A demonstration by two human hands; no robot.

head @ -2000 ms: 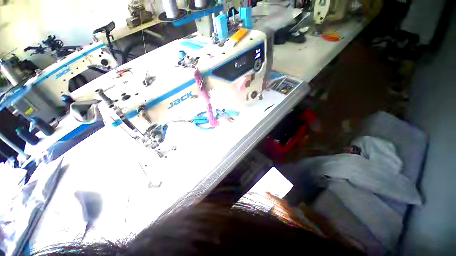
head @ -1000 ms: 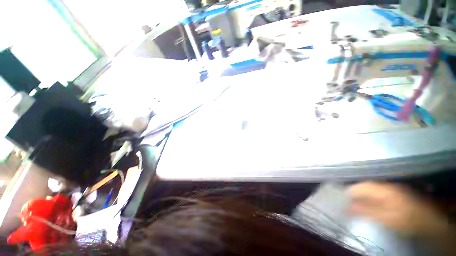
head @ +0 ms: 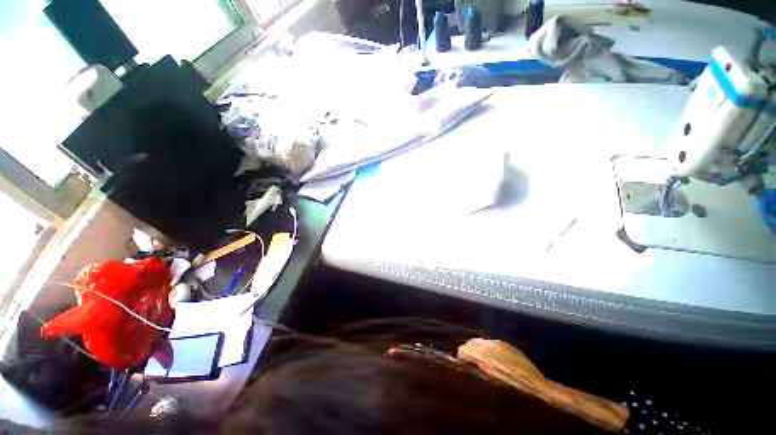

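Note:
My right hand point(head: 544, 382) is low in the view, below the table's front edge, with a dark white-dotted sleeve behind it. Hair hides its fingers, so its grip cannot be told. My left hand is not in view. A pale cloth piece point(head: 492, 180) lies on the white machine table point(head: 425, 229), its edges washed out by glare. The sewing machine head point(head: 723, 110) is cut off at the right, above the needle plate point(head: 642, 197). A heap of white cloth point(head: 374, 127) lies at the table's left end.
On the left surface are a red plastic bag point(head: 128, 310), a phone-like dark-framed rectangle point(head: 194, 357), papers and a yellow strip. A black box-like object point(head: 170, 153) stands behind them by the window. Dark thread cones point(head: 472, 30) and grey cloth point(head: 579, 51) are at the back.
The view has swung left, so the machine now sits at the right edge. The pale piece seen by my right hand one second ago no longer shows there.

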